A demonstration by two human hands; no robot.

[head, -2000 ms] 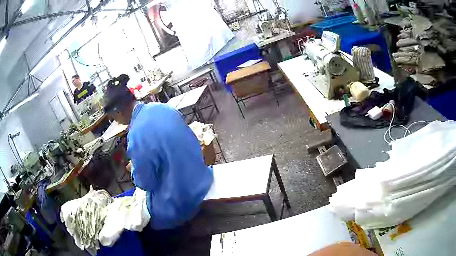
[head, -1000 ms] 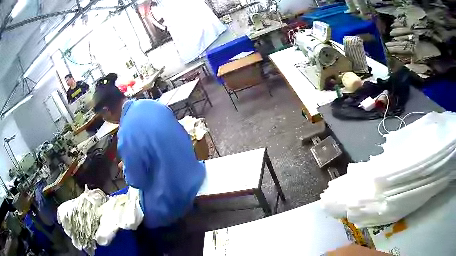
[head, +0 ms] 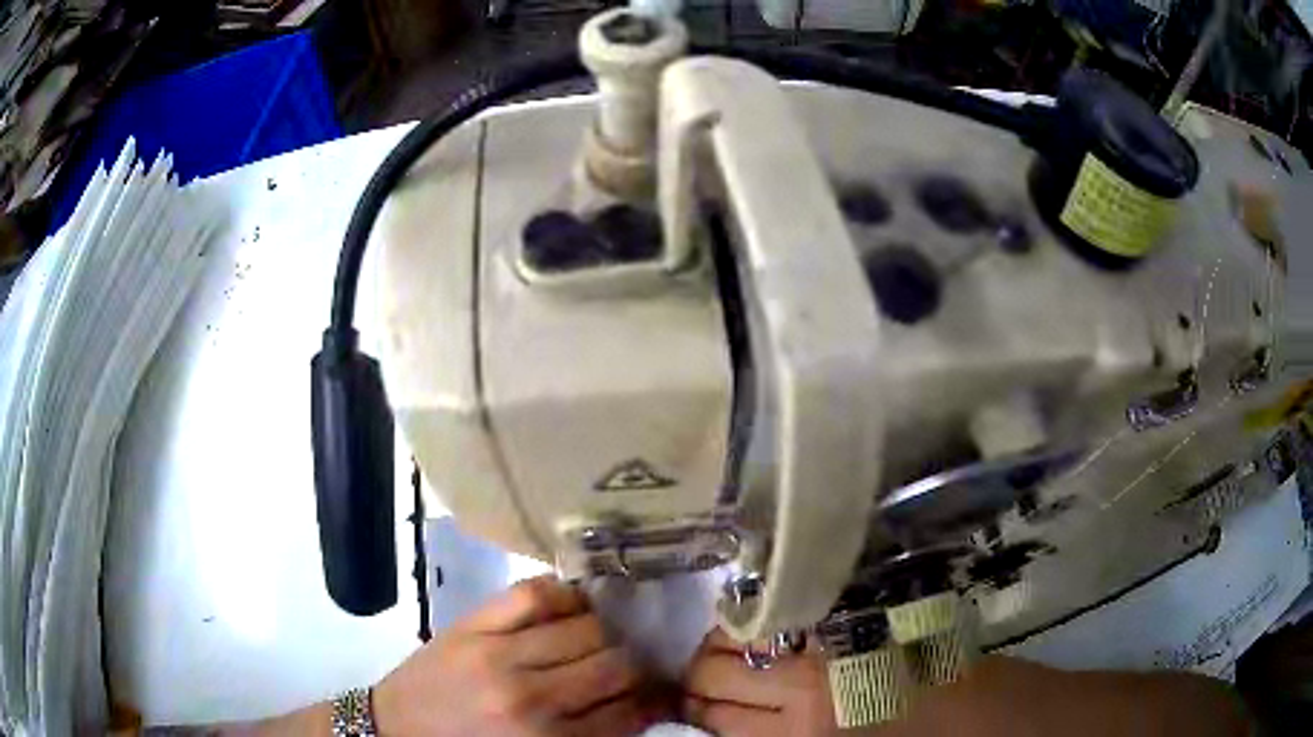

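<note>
The cream sewing machine head [head: 619, 374] fills the middle of the view and hides the needle area. A white cloth piece [head: 655, 616] lies below it. My left hand [head: 511, 665], with a patterned band at the wrist, has its curled fingers on the cloth's left side. My right hand [head: 742, 688] is at the cloth's right side, close to my left, partly covered by the ribbed tension knobs [head: 868, 688]. Both hands hold the cloth between them; the fingertips are partly hidden. The black machine lamp [head: 354, 482] hangs left of the head.
A thick fanned bundle of white panels [head: 72, 418] stands along the left of the white tabletop [head: 238, 540]. A blue crate [head: 216, 115] is beyond the table at the upper left. A black round part with a yellow label [head: 1116, 202] sits on the machine at the upper right.
The view has swung from the workshop, with a person in blue, down to the sewing machine. Both my hands now show at the cloth under the head.
</note>
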